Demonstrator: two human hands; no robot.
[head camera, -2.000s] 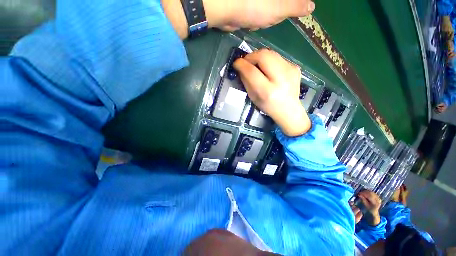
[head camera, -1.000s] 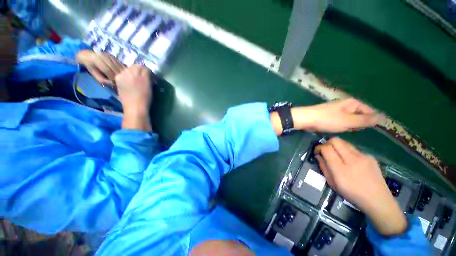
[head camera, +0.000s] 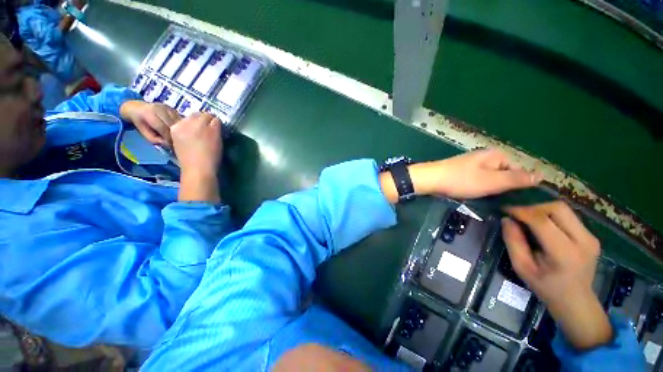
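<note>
Dark grey phone back covers (head camera: 445, 282) with glossy black lenses (head camera: 453, 227) and white labels (head camera: 453, 267) lie in two rows in a clear blister tray (head camera: 419, 287). My right hand (head camera: 552, 251) is over the second cover of the far row, with thumb and forefinger a little apart near its top end. Whether a tiny piece is between them cannot be told. My left hand (head camera: 483, 174), with a black wristwatch (head camera: 399, 179), is stretched out beyond the tray's far edge, near the rail, fingers loosely extended, with nothing visible in it. The tray runs out of the picture's bottom.
A worn, paint-chipped rail (head camera: 501, 149) runs behind my hands, with a grey upright post (head camera: 416, 62) on it. At the left a co-worker's hands (head camera: 190, 138) work at another tray (head camera: 251, 81) of covers on the green bench (head camera: 305, 123).
My right hand has moved right, off the first cover's lenses to above the second cover. My left hand stays beyond the tray. The camera view turned left since two seconds ago.
</note>
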